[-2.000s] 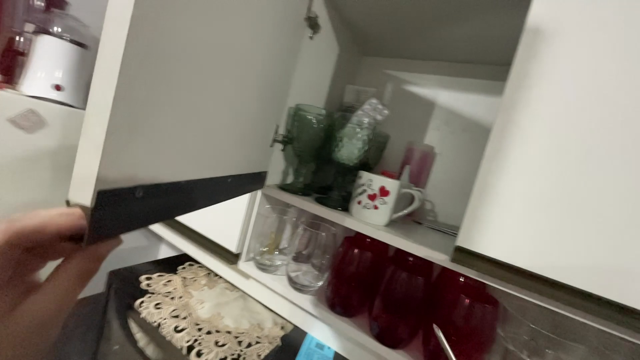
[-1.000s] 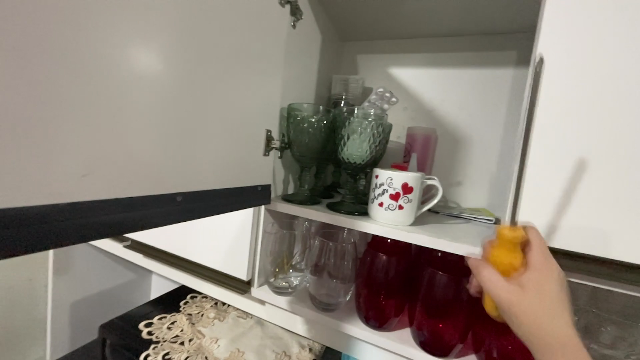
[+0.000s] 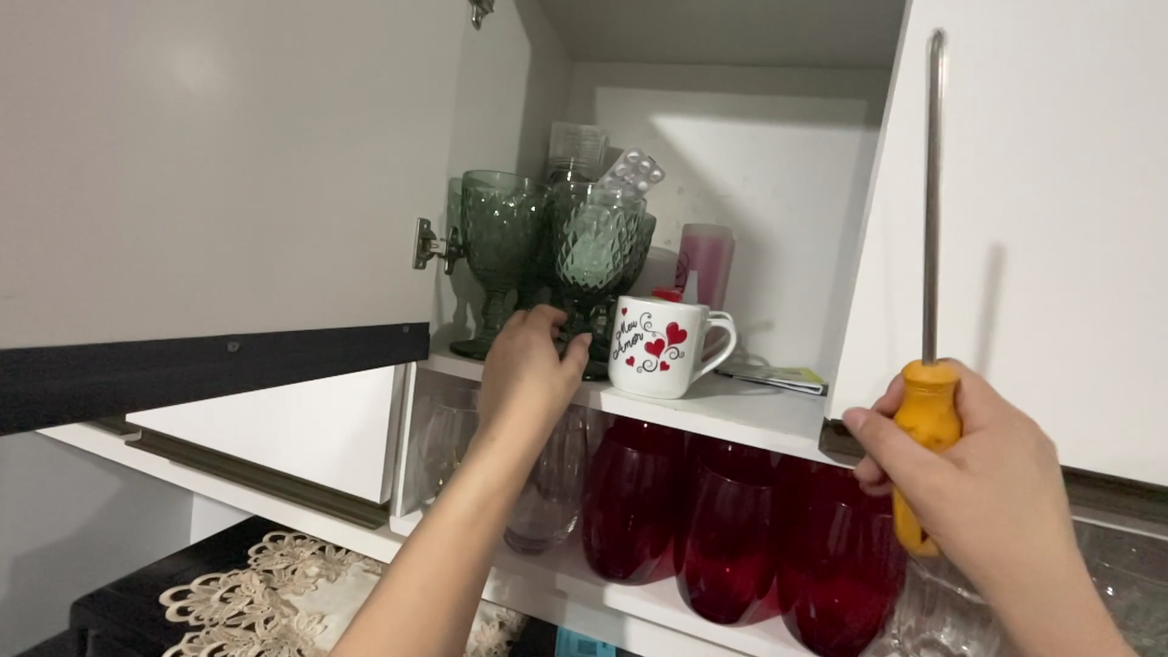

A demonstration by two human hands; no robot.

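Note:
My right hand point(image 3: 967, 474) grips a screwdriver by its yellow handle point(image 3: 929, 411), its long metal shaft pointing up in front of the white cabinet door. My left hand point(image 3: 534, 365) reaches to the stem of a green textured glass goblet point(image 3: 598, 242); its fingers are apart, and whether they touch the stem is unclear. Another green goblet point(image 3: 500, 219) stands to the left. Right beside my left hand is a white mug with red hearts point(image 3: 659, 351). A blister pack point(image 3: 631, 172) rests at the top of the goblets, and a pink cup point(image 3: 705, 260) stands behind the mug.
An open cabinet door point(image 3: 210, 182) with a dark lower edge fills the left, hung on a metal hinge point(image 3: 433, 245). Red glasses point(image 3: 725, 538) and clear glasses point(image 3: 543, 493) line the lower shelf. Papers point(image 3: 776, 376) lie right of the mug. A lace doily point(image 3: 310, 593) covers a black surface below.
My left hand, on the open door's edge two seconds ago, is now at the goblets. The screwdriver in my right hand now stands upright in full view.

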